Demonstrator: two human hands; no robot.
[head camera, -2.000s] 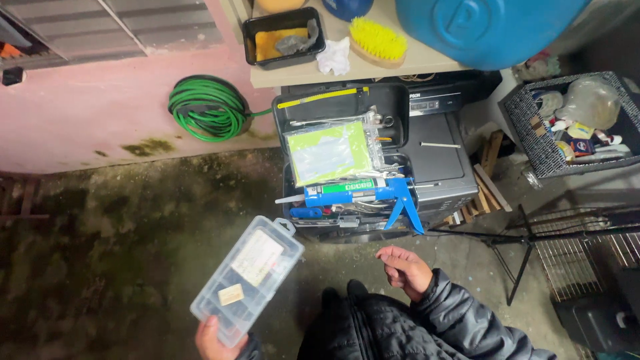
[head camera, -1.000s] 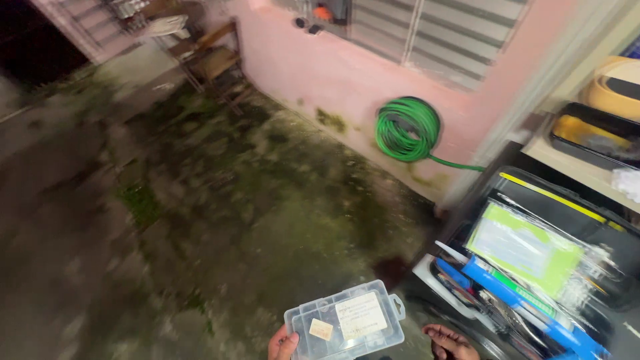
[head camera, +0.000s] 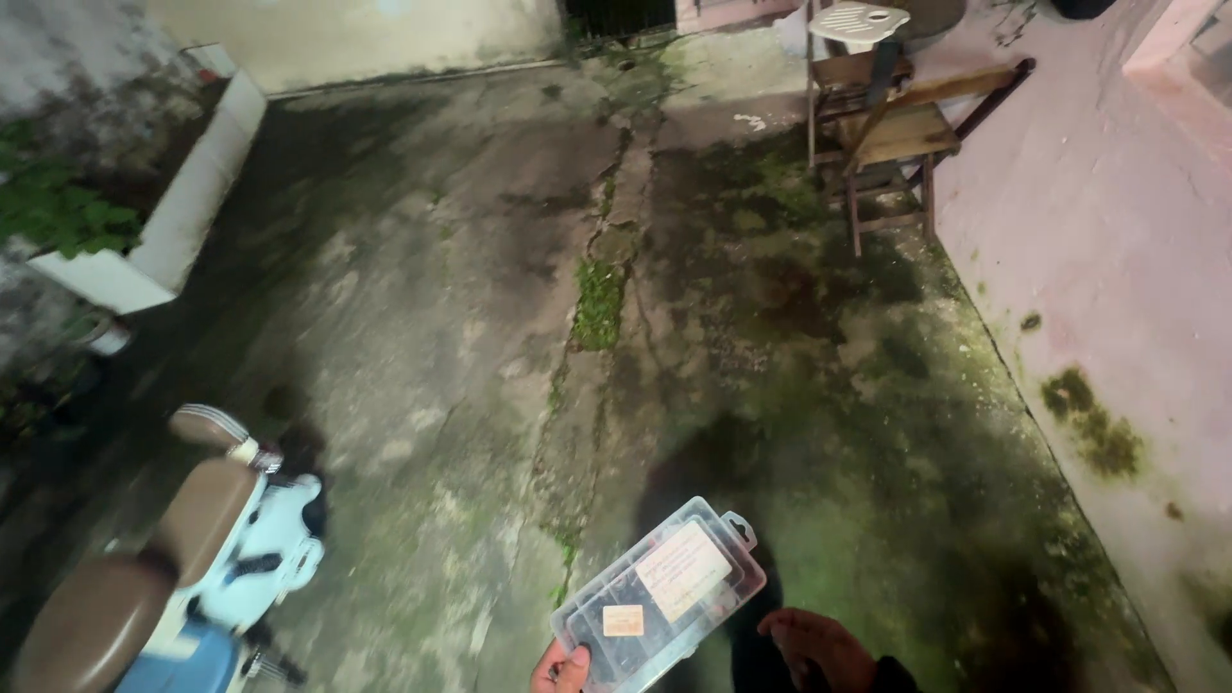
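A clear plastic compartment box (head camera: 707, 616) with a hanging tab and two pale labels bearing writing is at the bottom of the view. My left hand (head camera: 561, 669) grips its lower left corner, thumb on top. The box is tilted, its tab end up and to the right, and its lid looks closed. Just right of the box is my right hand (head camera: 816, 647), dim and blurred, fingers loosely curled and apart from the box. Whether anything small sits between those fingers cannot be told. A dark sleeve shows at the right wrist.
A scooter with a brown seat (head camera: 197, 520) stands at lower left. Wooden folding chairs (head camera: 900, 135) lean by the pink wall (head camera: 1107, 289). Cracked, mossy concrete (head camera: 462, 337) runs between. A white-walled planter (head camera: 197, 183) is at upper left.
The view has swung far left, from the toolbox and green hose to the yard and scooter. My left hand still holds the box; my right hand stays beside it.
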